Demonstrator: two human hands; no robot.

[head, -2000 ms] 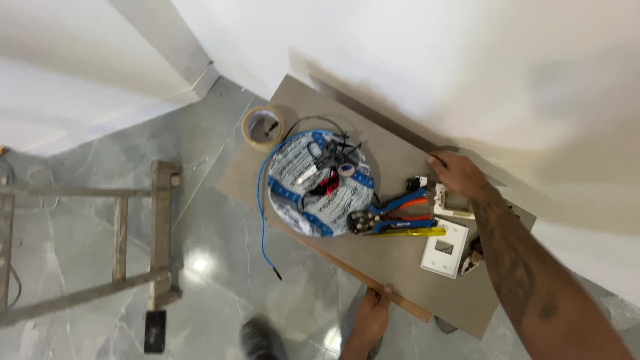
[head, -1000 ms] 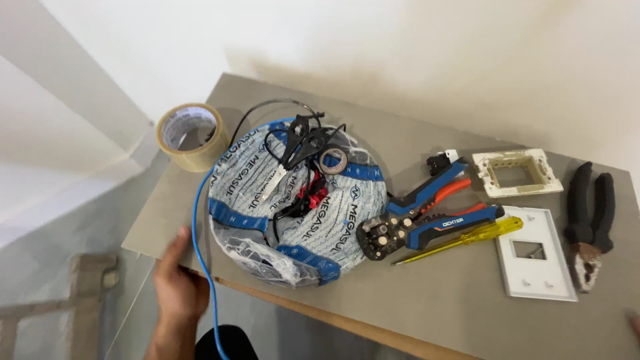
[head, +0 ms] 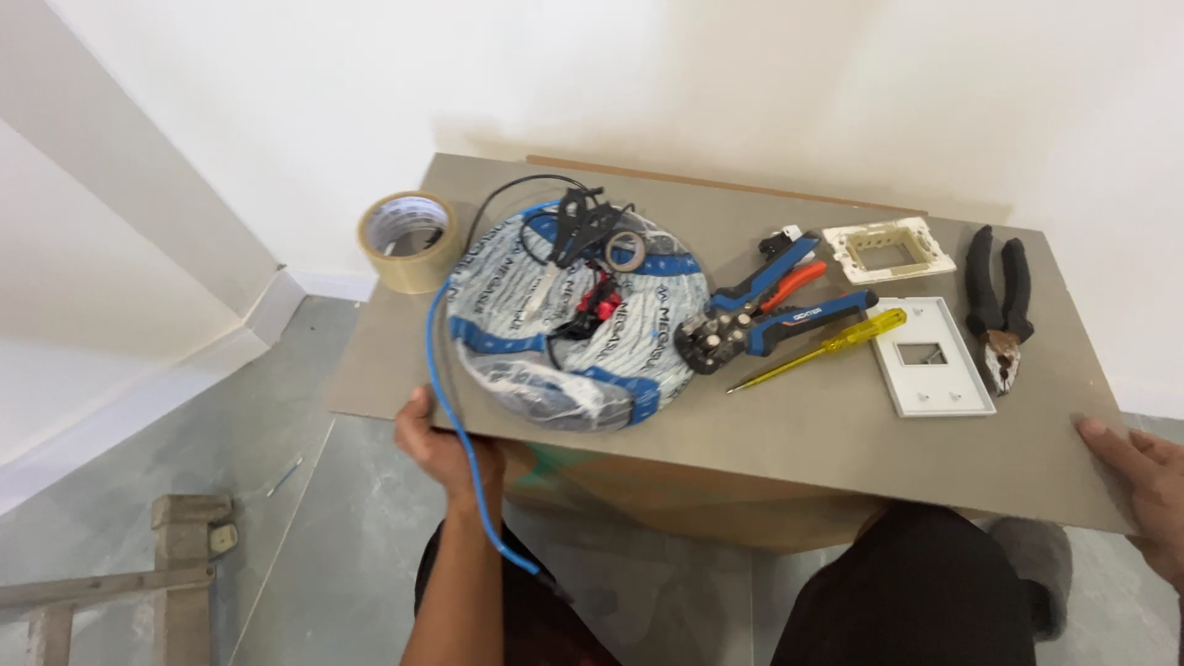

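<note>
My left hand (head: 449, 449) grips the front edge of a grey-brown board (head: 740, 444) with the thumb on top. My right hand (head: 1138, 472) holds the board's right end, its fingers partly hidden. A plastic-wrapped coil of cable (head: 499, 342) lies on the board, with black-handled scissors (head: 583, 227) and a small tape ring (head: 625, 251) on top. Right of it are a blue wire stripper (head: 740, 324), a yellow screwdriver (head: 832, 347), a white wall plate (head: 934, 370), a mounting frame (head: 888, 252) and black-handled pliers (head: 999, 305). A roll of packing tape (head: 412, 264) stands at the left.
A blue cable (head: 453, 407) hangs over the front edge, past my left forearm. A wooden stepladder (head: 185, 573) is at the lower left on the grey tiled floor (head: 342, 499). White walls (head: 740, 83) stand behind and to the left. My knees are beneath the front edge.
Two seconds ago one hand was at the board's back edge and one at its front; now my hands hold the front edge and the right end. The view has shifted considerably.
</note>
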